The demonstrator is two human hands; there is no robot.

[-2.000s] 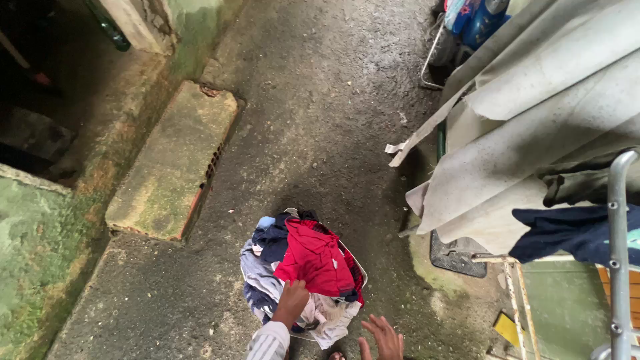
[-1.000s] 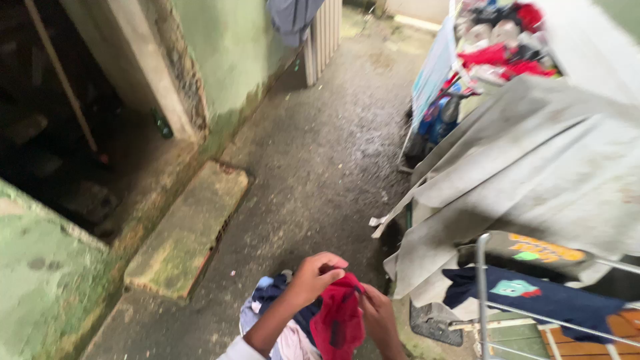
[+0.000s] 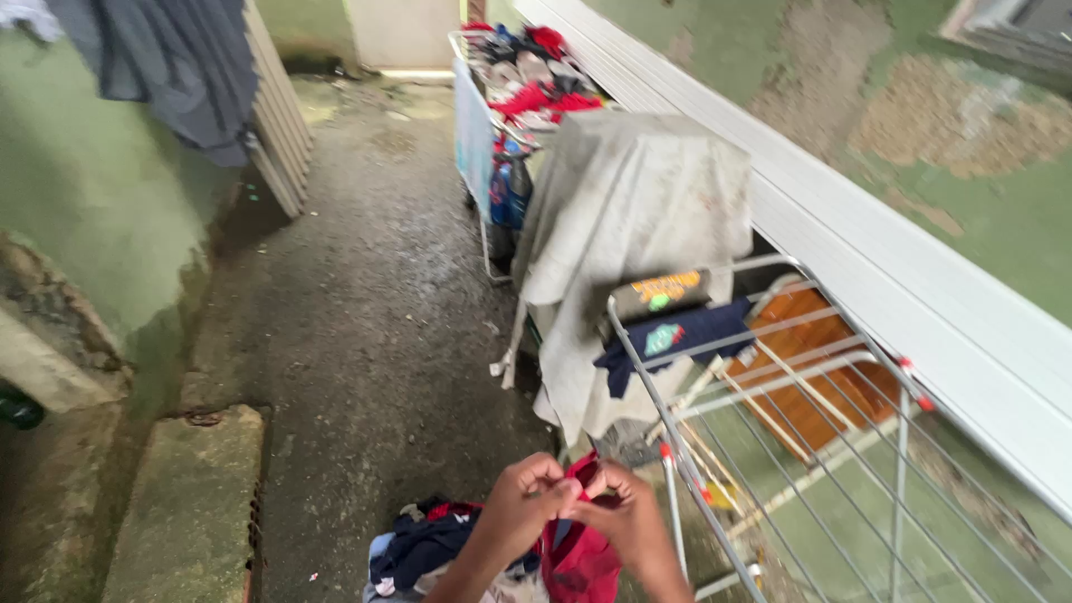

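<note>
Both my hands pinch a red garment [image 3: 586, 557] at its upper edge, at the bottom centre. My left hand [image 3: 528, 507] has it between thumb and fingers, and my right hand [image 3: 624, 511] grips it close beside. The rest of the garment hangs below my fingers. Beneath and to the left lies a pile of clothes [image 3: 427, 540] in dark blue, white and light blue; what holds the pile is hidden. To the right stands a metal drying rack [image 3: 804, 377], with a navy garment [image 3: 695, 335] and a dark one with an orange print [image 3: 666, 293] over its far end.
A grey cloth cover [image 3: 628, 193] drapes over something beyond the rack. Farther off, a second rack [image 3: 473, 126] is heaped with clothes. A mossy concrete step [image 3: 188, 511] lies at the left, and dark clothes [image 3: 180, 67] hang at the upper left. White panels lean along the right wall.
The red garment lay on the pile two seconds ago; both hands now hold it up. The view has tilted up and turned right, showing more of the drying rack.
</note>
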